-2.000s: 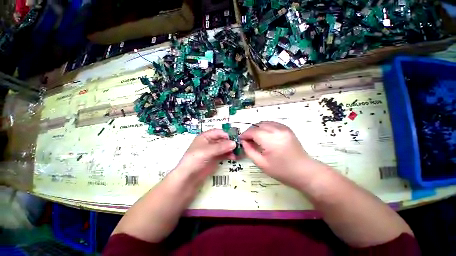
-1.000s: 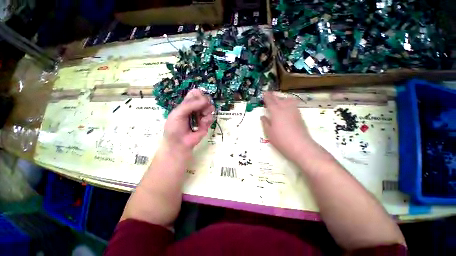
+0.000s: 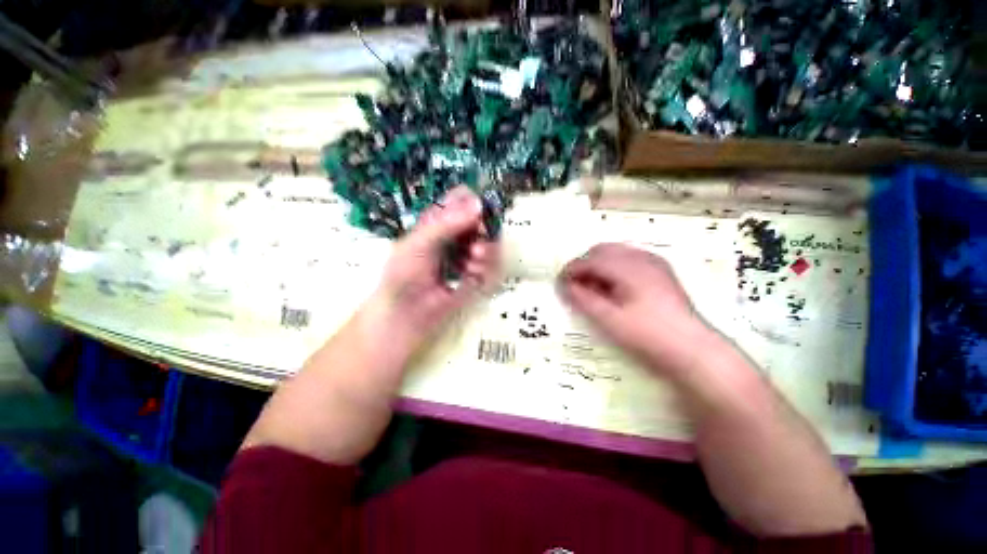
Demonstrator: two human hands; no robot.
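Note:
My left hand (image 3: 438, 254) is closed around a small dark piece that looks like a circuit board (image 3: 490, 216); it shows at the fingertips and in the palm, blurred. My right hand (image 3: 622, 287) is to its right, apart from it, with fingers curled; whether it holds anything is hidden by blur. A heap of green and black circuit boards (image 3: 465, 124) lies just beyond my left hand. Tiny black parts (image 3: 530, 322) lie scattered on the printed cardboard between my forearms.
A larger scatter of black parts (image 3: 762, 247) lies at right by a red diamond print. A blue tray (image 3: 893, 308) with black bits stands at far right. A cardboard box (image 3: 758, 154) full of boards is at the upper right. Printed cardboard (image 3: 195, 265) covers the table.
Both hands were together at a small board, then moved apart towards the heap. Now my right hand has drawn back from the heap and its fingers have curled. My left hand stays closed.

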